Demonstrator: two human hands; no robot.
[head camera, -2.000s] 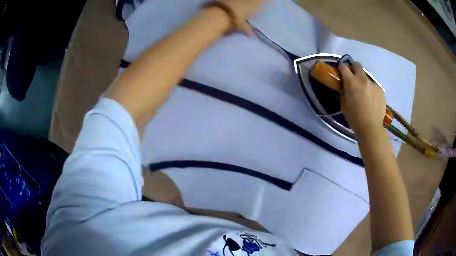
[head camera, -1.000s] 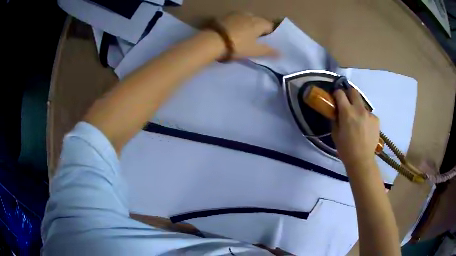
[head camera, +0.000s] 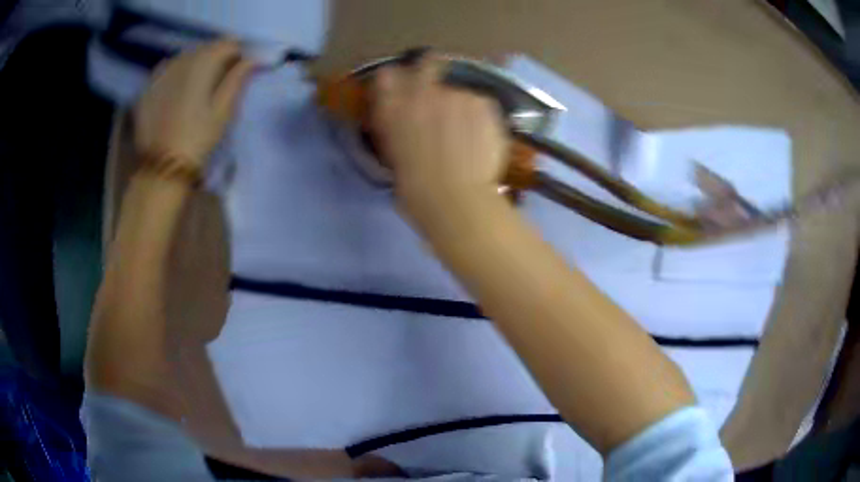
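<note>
A white-faced garment body (head camera: 330, 353) lies on the brown cloth, with black seam bands (head camera: 377, 301) running across it. My right hand (head camera: 438, 127) is closed around the orange-brown handle of the steam iron (head camera: 533, 108), which is over the upper part of the garment. The iron is blurred and its soleplate is mostly hidden by my hand. My left hand (head camera: 184, 108) is at the upper left edge of the garment, blurred, with thumb and fingers near the dark seam end. Whether it grips the cloth cannot be told.
The yellowish ribbed hose (head camera: 603, 193) trails from the iron to the right across the garment, partly wrapped in pale cloth. More white-and-black garment pieces (head camera: 113, 71) lie at the upper left. The brown table cloth (head camera: 688, 56) shows behind and right of the garment.
The iron has moved left along the upper part of the garment, drawing its hose over the cloth. My left hand has moved from the top middle to the upper left.
</note>
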